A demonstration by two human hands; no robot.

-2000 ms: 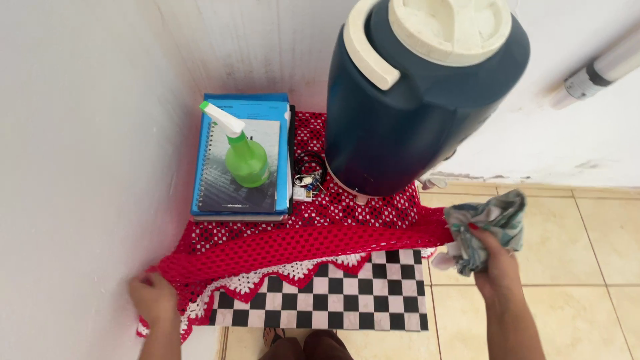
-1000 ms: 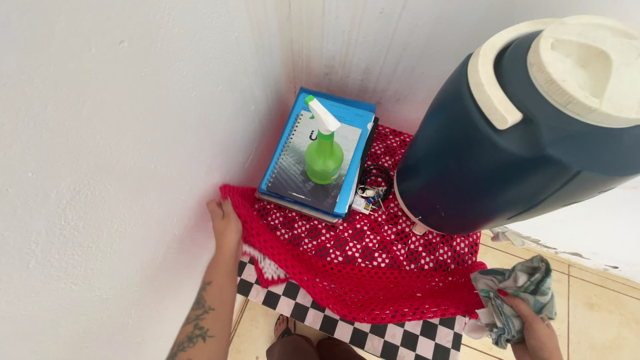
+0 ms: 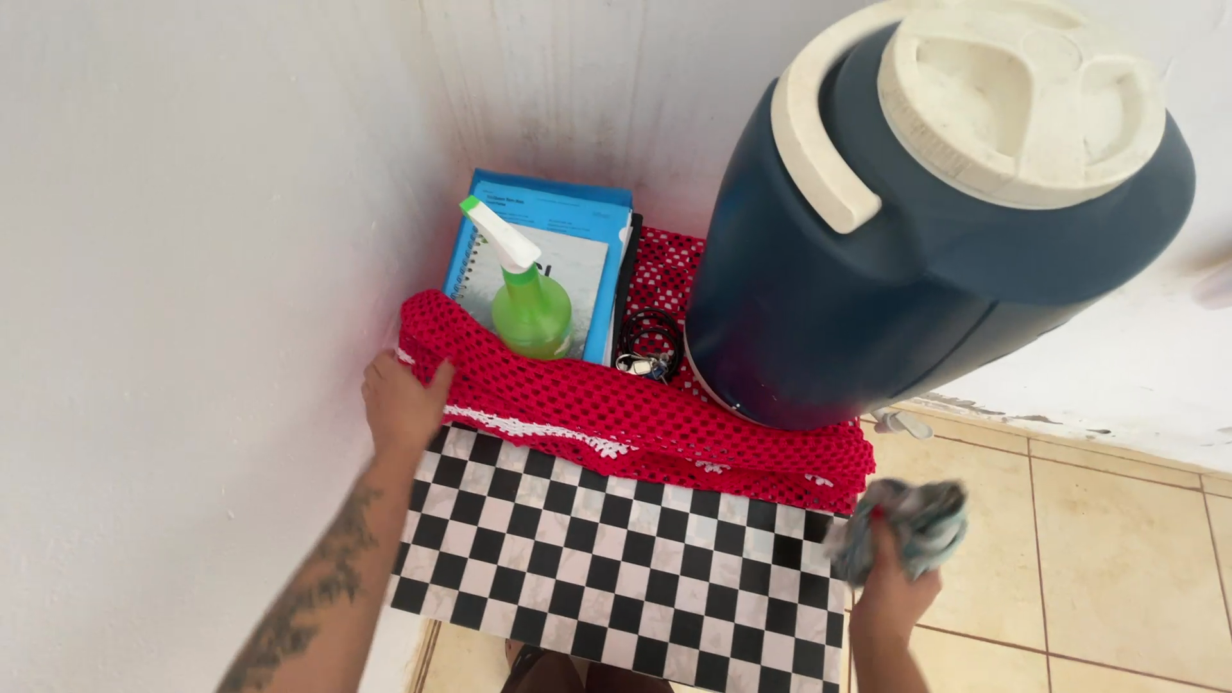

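A red crocheted cloth with a white edge (image 3: 616, 409) lies folded back across a black-and-white checkered table top (image 3: 616, 568). At the cloth's left end, my left hand (image 3: 404, 399) grips its edge, close to the wall. My right hand (image 3: 895, 582) holds a crumpled patterned rag (image 3: 900, 529), slightly blurred, beside the table's right edge. A green spray bottle with a white trigger head (image 3: 532, 313) stands on a spiral notebook (image 3: 582, 255) and blue folders (image 3: 568, 188); the folded cloth covers their front part.
A large dark blue drink cooler (image 3: 866, 269) with a cream lid (image 3: 1025, 96) and handle stands at the right on the red cloth. Coiled black cables with a metal-ended connector (image 3: 640, 364) lie between it and the folders. Walls rise at left and back; floor tiles (image 3: 1116, 558) show at right.
The cloth's front part is now folded back toward the bottle and cooler, exposing much more checkered surface. My right hand with the rag has come away from the cloth's right end.
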